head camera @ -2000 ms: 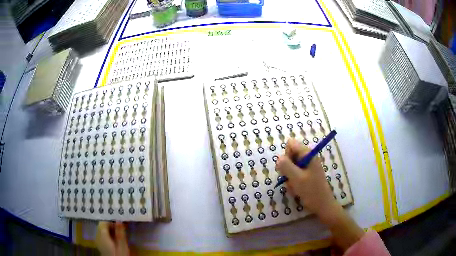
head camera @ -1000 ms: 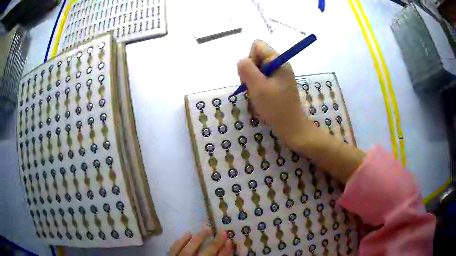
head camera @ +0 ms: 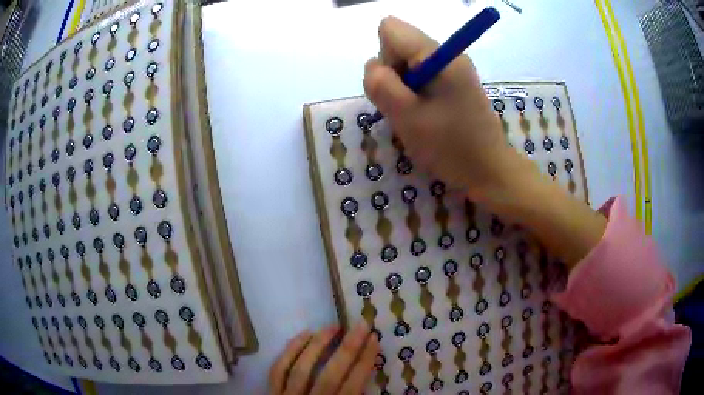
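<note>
A white panel (head camera: 401,297) with tan edges and rows of dark ring parts (head camera: 350,206) joined by tan shapes lies in front of me. My right hand (head camera: 444,116) holds a blue pen (head camera: 455,48), its tip at a ring in the top row, second from the left. The hand covers part of the upper rows. My left hand (head camera: 326,361) rests at the panel's left edge near the bottom of the picture, fingers on the edge and partly cut off by the frame; it grips no tool.
A stack of similar panels (head camera: 100,181) stands at the left. A grey ribbed stack (head camera: 679,65) is at the far right. Yellow tape lines (head camera: 631,116) run down the right side. A panel label (head camera: 506,92) shows on the top edge.
The view has moved closer and down. Since the first frame, my right hand has gone from the panel's lower part to its top row, and my left hand from the left stack to this panel.
</note>
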